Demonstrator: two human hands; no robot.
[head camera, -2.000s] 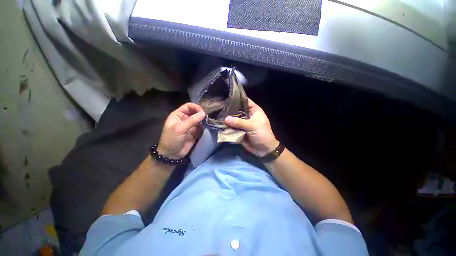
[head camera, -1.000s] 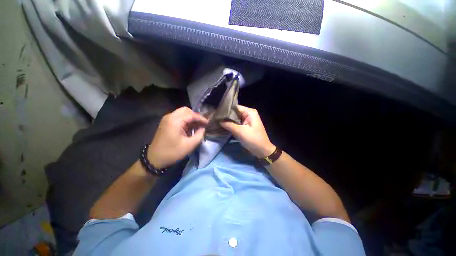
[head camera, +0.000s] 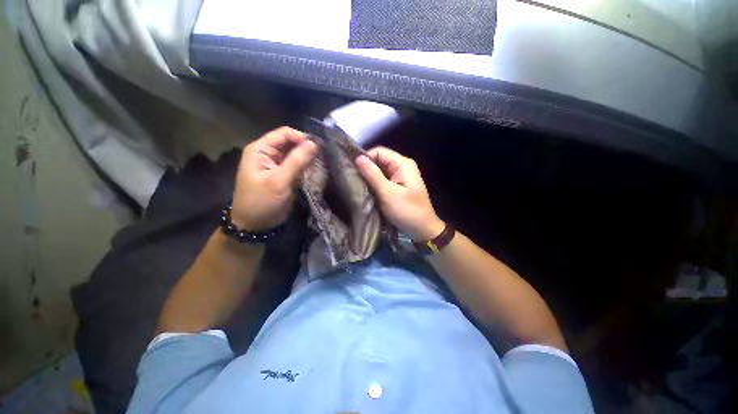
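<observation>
A garment piece (head camera: 360, 214) with a brownish-grey side and dark edges hangs over my lap, spread between my hands. An opening shows between its two edges. My left hand (head camera: 271, 178) pinches its upper left edge between thumb and forefinger. My right hand (head camera: 396, 190) pinches its upper right edge. Pale pocket cloth (head camera: 364, 121) shows behind and above it, overexposed and blurred. A dark textured rectangular cloth piece (head camera: 422, 24) lies flat on the white table, cut off by the top of the picture.
The white table (head camera: 275, 24) has a dark ridged front edge (head camera: 364, 74) just beyond my hands. An off-white cloth bundle (head camera: 133, 89) hangs at the table's left. A dark cloth pile (head camera: 154, 259) lies left of my lap. A stained pale wall stands at far left.
Both hands have moved up the piece, the left also slightly leftward, and now hold its upper edges apart. More brownish cloth shows below them. The pale cloth has shifted behind the piece.
</observation>
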